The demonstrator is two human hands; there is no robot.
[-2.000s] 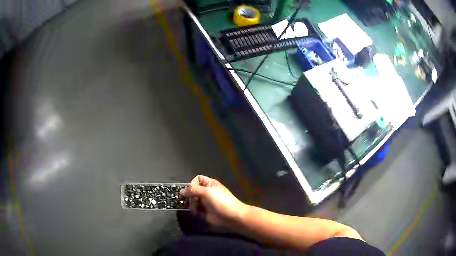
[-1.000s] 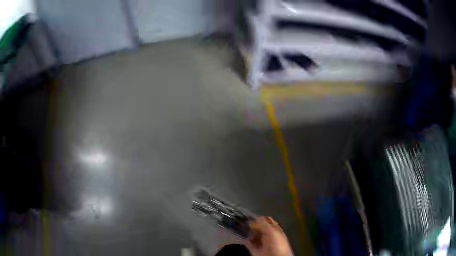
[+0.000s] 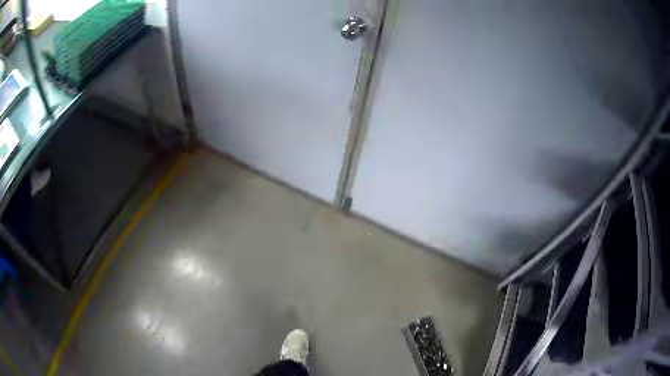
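The clear parts tray (image 3: pixel 429 348) shows at the bottom edge, right of centre, above the grey floor. It is long, narrow and filled with tiny dark and silver pieces. Its lower end is cut off by the picture's edge. No hand shows at its visible part. My left hand and my right hand are both out of the picture.
A light-coloured shoe (image 3: pixel 296 345) and dark trouser leg are at the bottom centre. Pale double doors (image 3: pixel 272 88) with a round knob stand ahead. A bench with stacked green trays (image 3: pixel 99 40) is at upper left. A metal-framed rack (image 3: pixel 569 294) is at right.
The view has swung from the green-topped bench to the doors and rack. The tray now shows further right, at the bottom edge. The hand that held it has left the picture.
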